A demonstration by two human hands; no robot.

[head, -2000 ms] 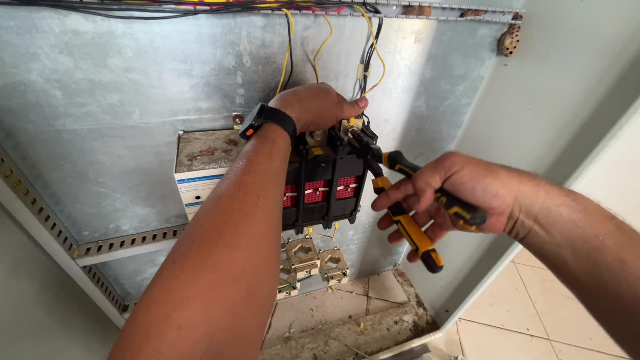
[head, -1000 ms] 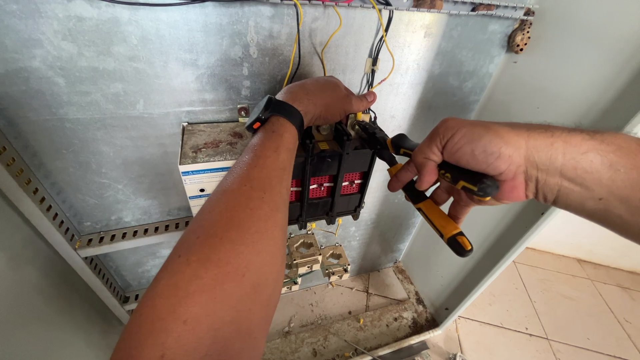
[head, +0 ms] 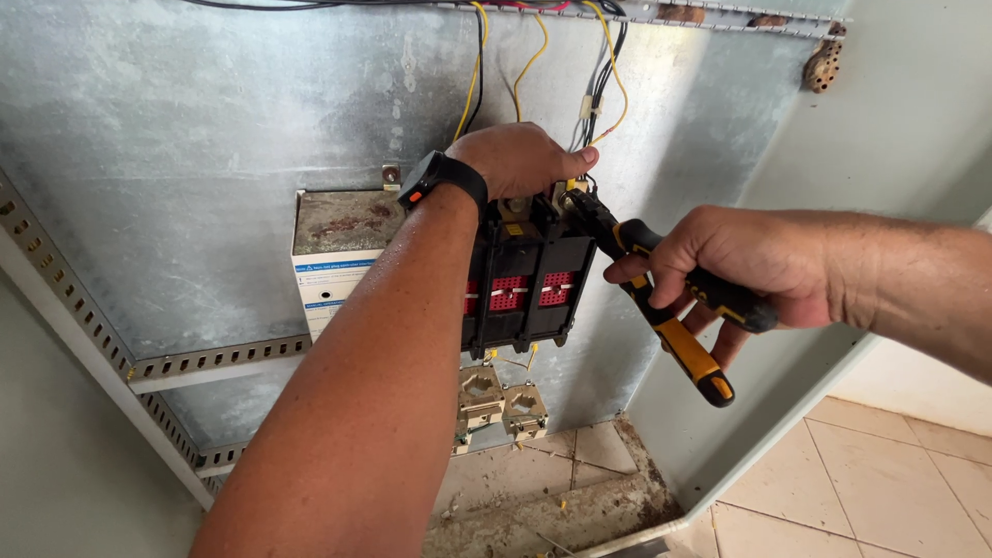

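Note:
My right hand [head: 713,271] is wrapped around the black and yellow handles of a pair of pliers [head: 674,333]. Their jaws rest at a bolted terminal [head: 570,198] on the top right of a black switch unit with red perforated windows [head: 508,294]. My left hand [head: 523,163], below a black wristwatch [head: 443,182], lies over the top of that unit, thumb pointing right beside a yellow wire [head: 620,85]. Its fingers are mostly hidden behind the hand, so its hold cannot be told. Black wires [head: 597,101] run down to the same terminal.
A white box with a rusty top [head: 349,225] adjoins the switch unit at left. Current transformers [head: 525,407] sit below. Slotted metal rails [head: 225,356] cross the cabinet's left side. Its grey side wall [head: 837,194] stands at right, and debris lies on the cabinet floor [head: 542,496].
The pliers' handles stood wider apart two seconds ago and are somewhat closer together now. The jaws stay at the right terminal, and my left hand remains over the top of the unit.

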